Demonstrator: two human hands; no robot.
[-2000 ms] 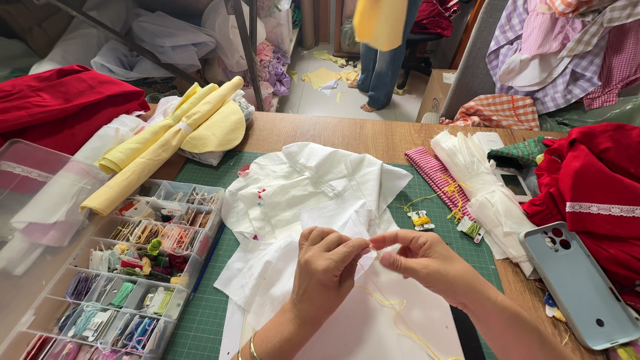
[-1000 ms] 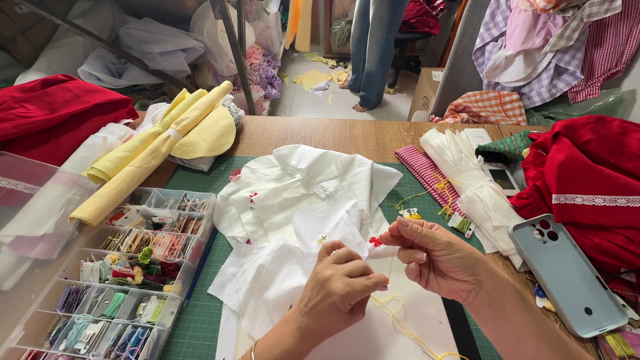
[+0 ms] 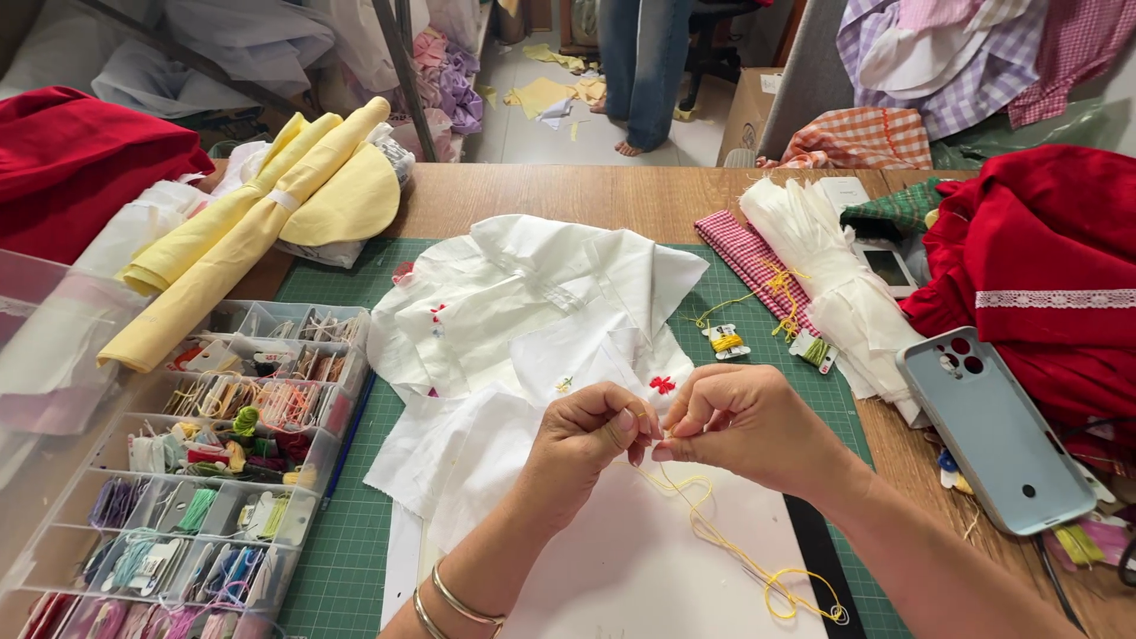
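Observation:
My left hand [image 3: 590, 435] and my right hand [image 3: 745, 426] meet over the near part of a white embroidered cloth [image 3: 524, 293], fingertips pinched together on yellow embroidery thread. The yellow thread [image 3: 710, 528] trails from them across a white sheet [image 3: 621, 568], ending in loops at the right. A needle cannot be made out. Just above my fingers the cloth bears a red stitched motif [image 3: 662, 384] and a small yellow and green one [image 3: 564, 383]. A card wound with yellow thread [image 3: 726, 342] lies on the green cutting mat [image 3: 799, 377] beyond my right hand.
At left stands a compartment box of threads [image 3: 302, 444], with a blue pencil [image 3: 349, 439] beside it and yellow fabric rolls [image 3: 257, 231] behind. At right are a phone [image 3: 998, 435], red fabric [image 3: 1056, 240] and a bundle of white strips [image 3: 825, 275]. A person [image 3: 643, 80] stands beyond the table.
My hands have come together; a second ago they were apart, the right one beside the red motif. The person beyond the table held yellow fabric earlier; their hands are now out of view.

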